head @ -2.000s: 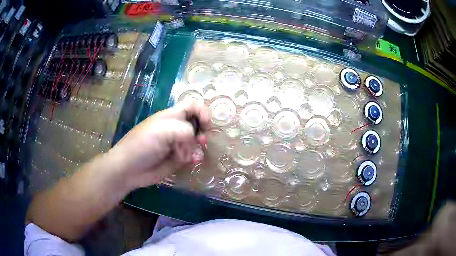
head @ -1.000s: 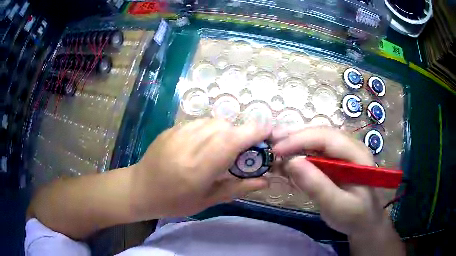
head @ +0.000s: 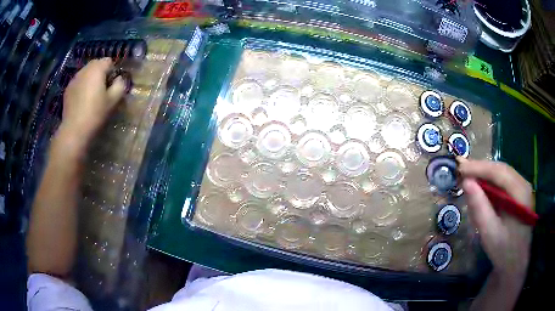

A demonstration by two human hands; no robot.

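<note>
My left hand (head: 90,96) is over the slotted blister tray (head: 112,182) at the left, thumb and finger closed around a dark speaker unit (head: 124,82) at a row's end. My right hand (head: 504,212) holds the red test probe (head: 506,203) across its palm. Its fingertips also hold a speaker unit (head: 443,174), blurred, at the right side of the round-pocket blister tray (head: 401,193). More speaker units (head: 431,104) lie face up in the two right columns of pockets, some with thin red leads. The probe's tip is hidden.
Stacked clear trays with white labels (head: 453,29) stand at the back, dark ones at far left. A red label (head: 175,10) is back left and a green label (head: 479,67) back right. A round white-rimmed device (head: 502,23) and brown cardboard sheets (head: 541,58) are at upper right.
My hands have parted from mid-tray. My left hand has moved to the slotted tray. My right hand has moved right with the probe and a speaker unit, to the right columns.
</note>
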